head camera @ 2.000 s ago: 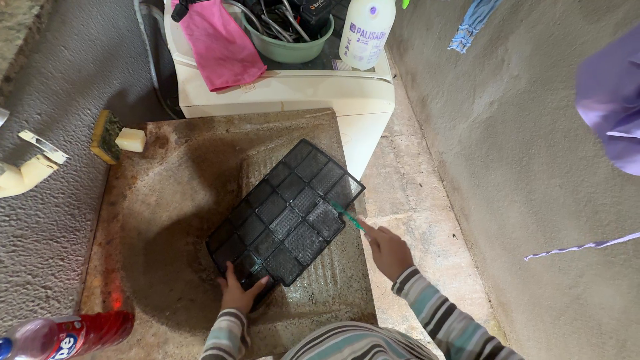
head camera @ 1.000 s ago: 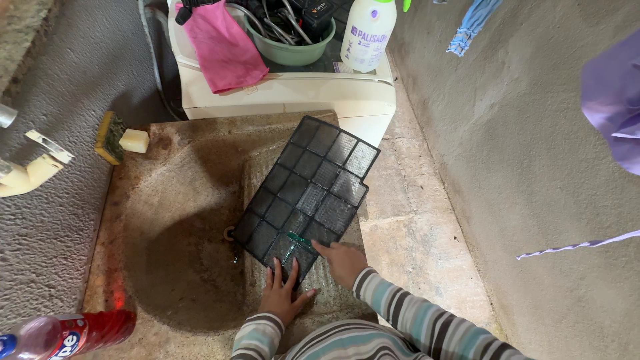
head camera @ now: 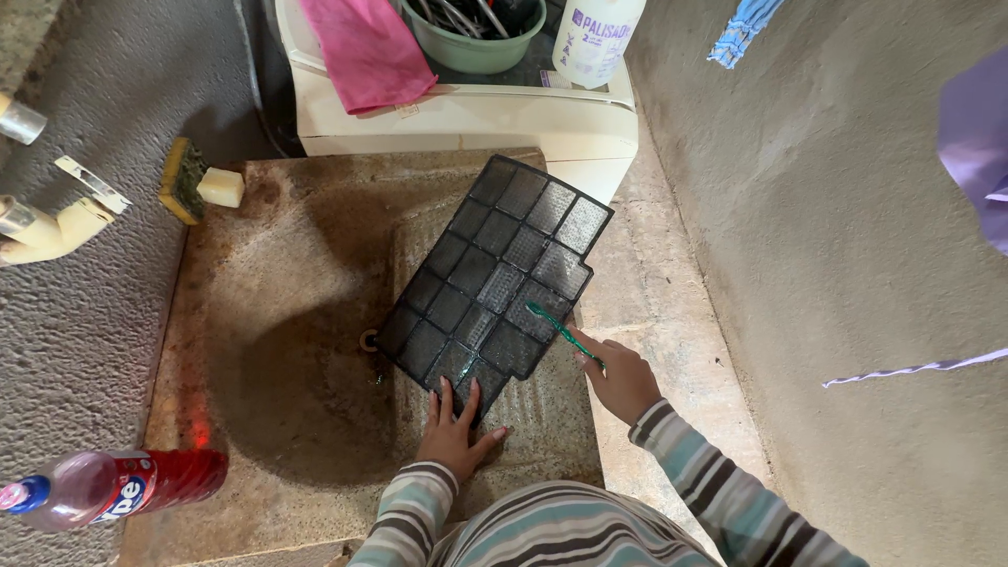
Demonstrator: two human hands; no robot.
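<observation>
A black mesh air filter with a gridded plastic frame point(head camera: 496, 287) lies tilted across the ribbed washboard part of a stone laundry sink point(head camera: 268, 370), its left edge over the basin. My left hand point(head camera: 453, 433) rests with spread fingertips on the filter's lower corner, pressing it from above. In my right hand point(head camera: 622, 378), at the filter's right side, is a green toothbrush point(head camera: 567, 335), whose head touches the mesh right of the middle.
A yellow sponge point(head camera: 183, 181) and a white soap bar point(head camera: 221, 187) sit at the sink's back left corner. A bottle of red liquid point(head camera: 134, 484) lies at the left. Behind stands a white washing machine point(head camera: 465, 118) bearing a pink cloth point(head camera: 370, 55), a green basin point(head camera: 476, 47) and a white bottle point(head camera: 594, 39).
Since two seconds ago the filter has turned more upright in view. My right hand with the toothbrush moved down to the lower mesh, then up and right. My left hand has moved right since the first frame.
</observation>
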